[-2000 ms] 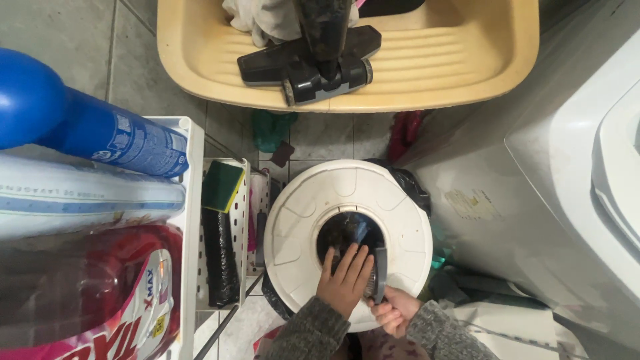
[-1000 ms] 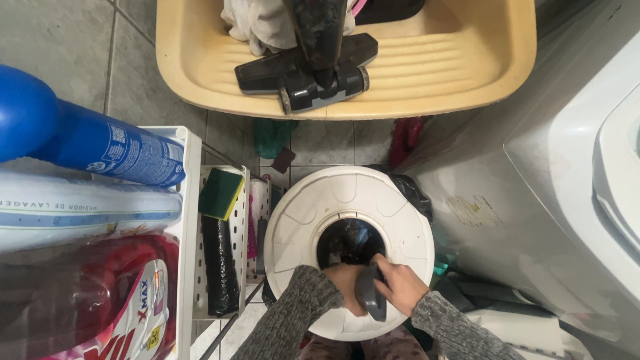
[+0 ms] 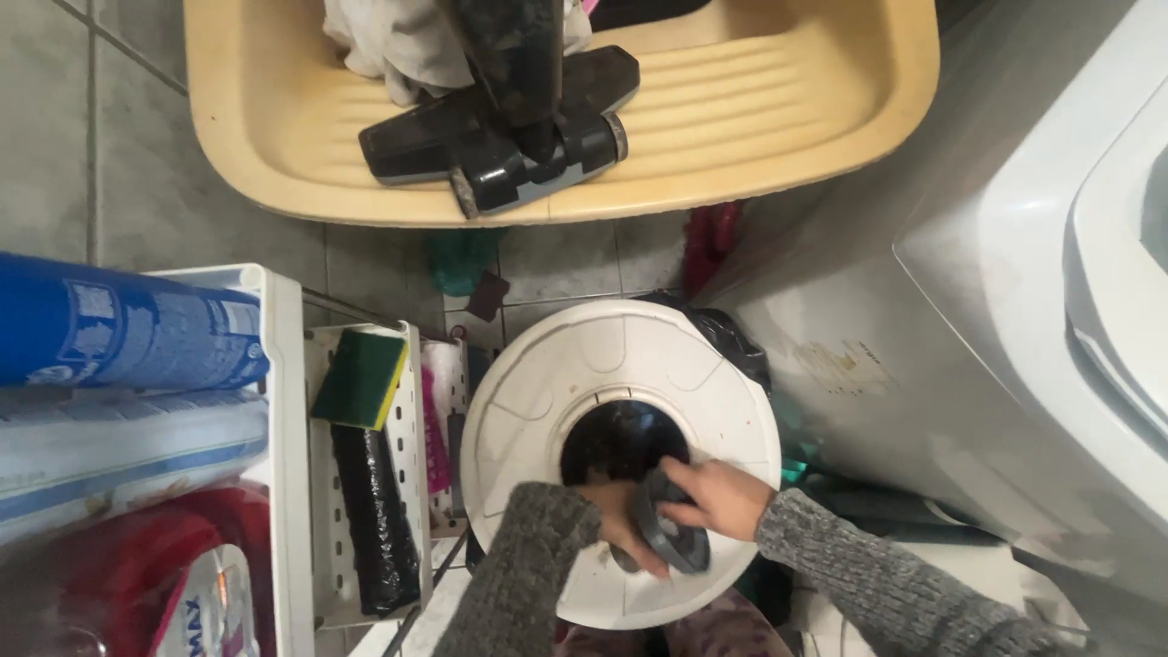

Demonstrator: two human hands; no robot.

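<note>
A round dark grey plastic part (image 3: pixel 673 529), blurred, is tilted over the near side of a white round lid (image 3: pixel 529 392). My right hand (image 3: pixel 721 497) grips its rim from the right, the fingers reaching inside it. Against its left side lies my left hand (image 3: pixel 625 529), fingers pointing down toward me; whether it grips the part is unclear. The lid has a dark round opening (image 3: pixel 625 438) in its middle, just beyond my hands. Black plastic bag (image 3: pixel 730 342) shows around the bin's far right edge.
Beyond the bin, a vacuum floor head (image 3: pixel 538 155) and a cloth (image 3: pixel 401 46) lie in a yellowish washtub (image 3: pixel 730 178). Left are a white shelf (image 3: pixel 287 438) with cleaning products and a basket (image 3: pixel 411 474) holding a green-and-yellow sponge (image 3: pixel 360 379). A white appliance (image 3: pixel 876 274) stands right.
My left hand was spread over the lid's opening two seconds ago; it has moved toward me, beside the grey part. My right hand has changed its hold on the part.
</note>
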